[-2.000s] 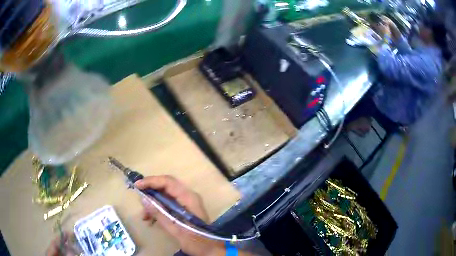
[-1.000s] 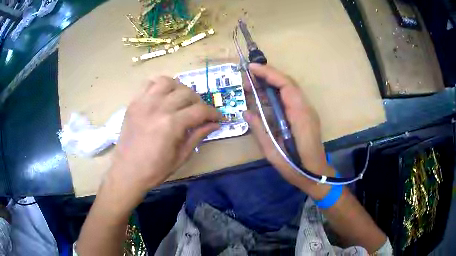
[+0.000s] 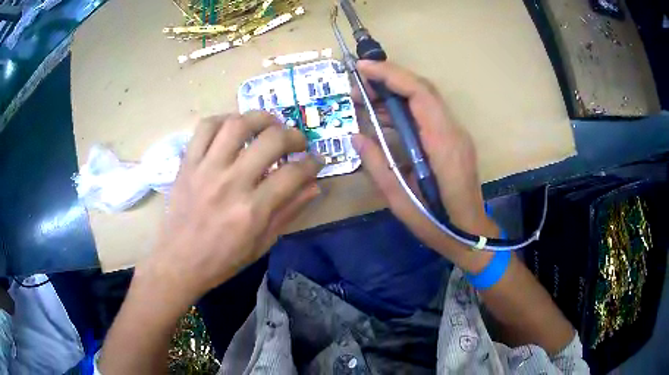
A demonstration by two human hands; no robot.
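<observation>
A white socket housing (image 3: 257, 89) lies open on the cardboard mat, with a green circuit board (image 3: 334, 117) inside and a green wire across it. My left hand (image 3: 238, 190) is over the housing's lower left, fingers bent at its edge; what the fingertips touch is hidden. My right hand (image 3: 433, 139) holds the dark soldering iron (image 3: 407, 135), with its pale feed tube alongside and its tip pointing away, above the mat. The right fingertips are at the housing's right edge. A brass strip (image 3: 297, 58) lies just beyond the housing.
A pile of brass strips with green wires (image 3: 235, 26) lies at the mat's far side. A clear plastic bag (image 3: 121, 179) is at left. A debris-strewn cardboard tray (image 3: 601, 66) is at upper right. A black bin of gold strips (image 3: 620, 271) stands at lower right; more strips show at lower left.
The housing, hands and strip pile appear slightly higher in view. A brass strip now shows beyond the housing. My left fingers have shifted toward the housing's lower left. The iron remains in my right hand.
</observation>
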